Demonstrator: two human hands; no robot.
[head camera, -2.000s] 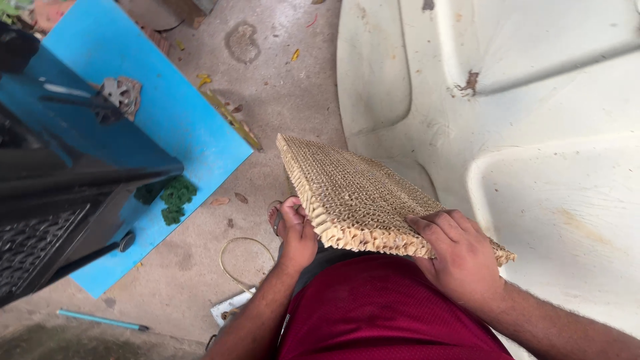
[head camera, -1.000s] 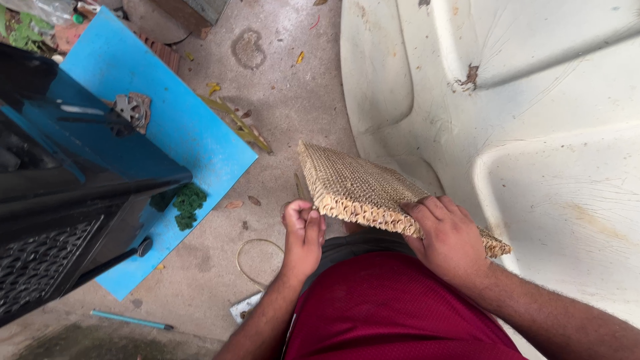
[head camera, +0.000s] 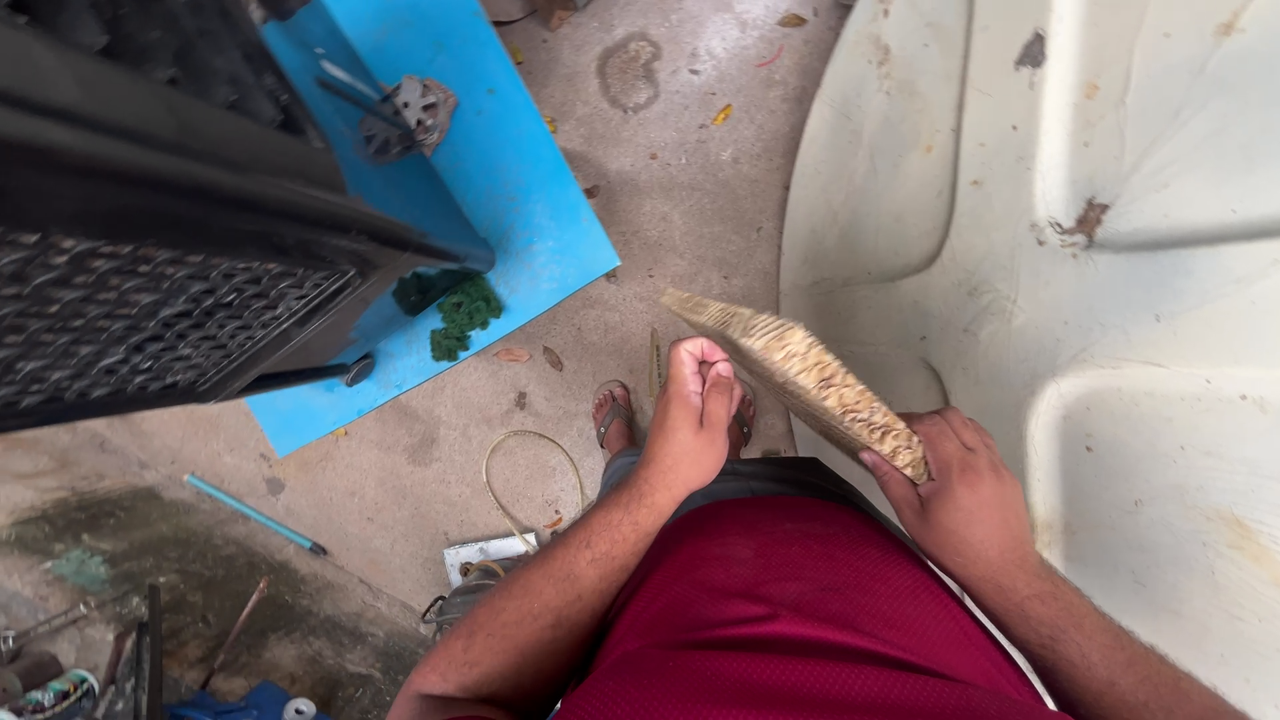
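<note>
A tan honeycomb pad (head camera: 800, 375), like an evaporative cooling pad, is held slanted in front of my body, with one ragged, thick edge facing up. My right hand (head camera: 955, 490) grips its lower right end, thumb on the near side and fingers behind. My left hand (head camera: 697, 405) is curled with its fingers closed, close to the pad's left part; whether it touches the pad or pinches something small cannot be told.
A black plastic housing with a grille (head camera: 170, 310) stands on a blue board (head camera: 540, 200) at left, beside green scrubbing material (head camera: 465, 318) and a dirty metal part (head camera: 420, 112). A large off-white moulded panel (head camera: 1000, 320) lies right. A cord loop (head camera: 487, 470), blue stick (head camera: 255, 514) and tools lie lower left.
The pad has been tilted from showing its broad honeycomb face to showing mostly its thick edge. My right hand has stayed on it. The black housing takes up more of the view.
</note>
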